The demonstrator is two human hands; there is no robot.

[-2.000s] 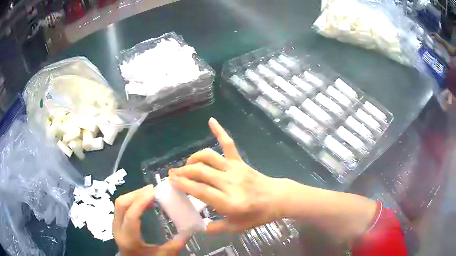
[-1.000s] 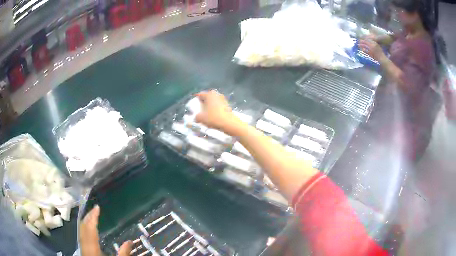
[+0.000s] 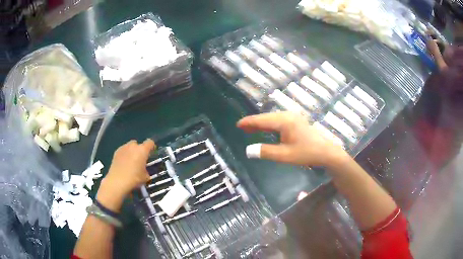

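Note:
The near clear blister tray (image 3: 203, 124) holds several thin rods with thicker whitish ends, lying crosswise. A white block (image 3: 174, 199) rests tilted on the rods. My left hand (image 3: 127, 169) is at the tray's upper left edge, fingertips by the rod ends; whether it grips one is hidden. My right hand (image 3: 297, 139) is in the air between the near tray and the filled tray, thumb and forefinger apart, empty. A white covering (image 3: 254, 150) is on its thumb tip. The filled blister tray (image 3: 216, 48) holds rows of thick white cylinders.
Loose white pieces (image 3: 71, 200) lie left of the near tray. Stacked trays (image 3: 152, 83) bear heaped white pieces. An open bag of cream blocks (image 3: 56, 109), a crumpled clear bag (image 3: 23, 187), a far cream bag (image 3: 350, 17) and a ribbed empty tray (image 3: 393, 68) surround them. A person is at right.
My right hand has left the filled tray and come back nearer, open. My left hand has moved onto the near tray's edge. The whitish housing held two seconds ago is out of my right hand.

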